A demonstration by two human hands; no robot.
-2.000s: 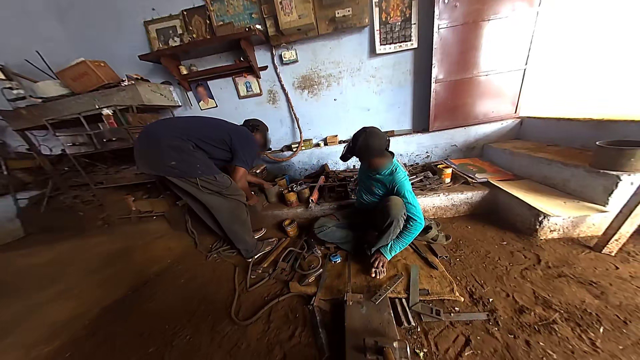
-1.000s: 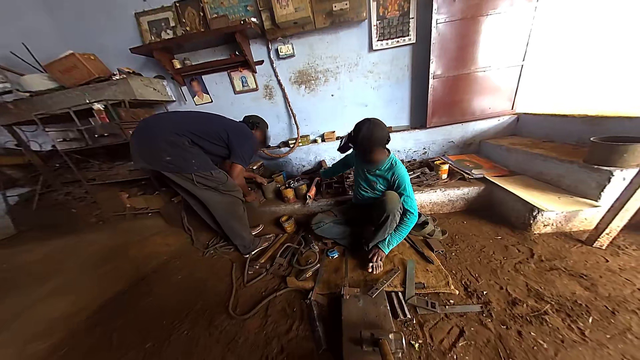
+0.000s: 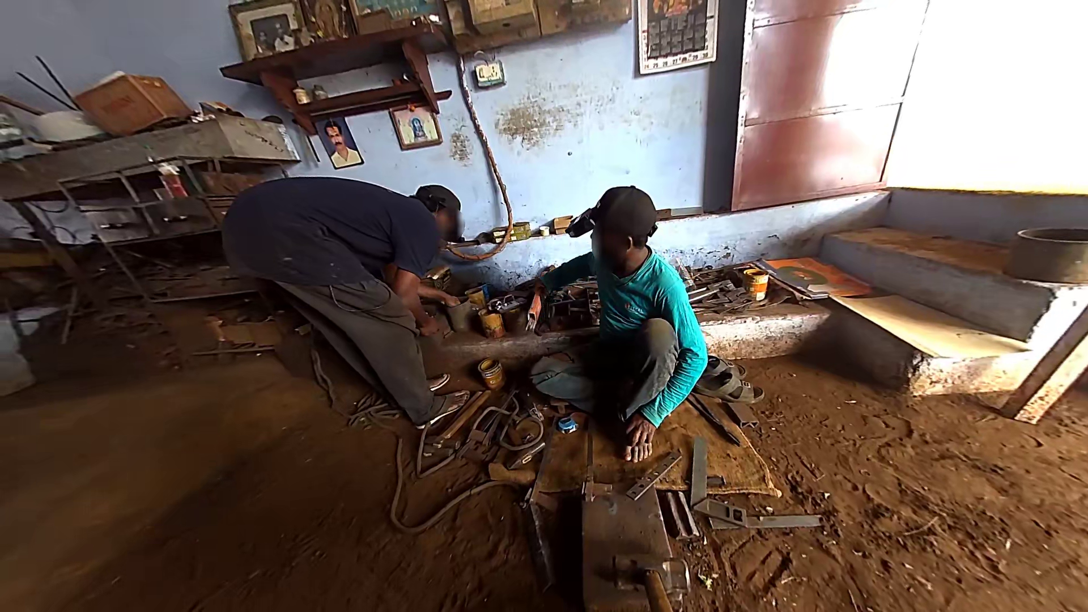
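Note:
Neither of my hands shows in the head view. In front of me a steel block [image 3: 625, 540] lies on the dirt floor, with a hammer [image 3: 654, 586] on its near end. Beyond it a burlap sack [image 3: 731, 459] is spread out, and a drilled metal strip [image 3: 654, 474] rests near its front edge. To the right are a try square [image 3: 722, 512] and short channel pieces [image 3: 680, 514]. A blue tape measure [image 3: 567, 424] lies left of the sack's middle. Hoses and clamps [image 3: 510, 433] are heaped further left.
A person in a teal shirt [image 3: 650, 314] sits on the sack, a hand on the floor covering. Another person in dark clothes [image 3: 331, 229] bends over tins [image 3: 491, 323] on the ledge. Concrete steps [image 3: 960, 280] stand at right, a cluttered workbench [image 3: 153, 144] at left.
The seated person has turned the head toward the ledge and reached an arm out to the items there. The bending person stays over the tins.

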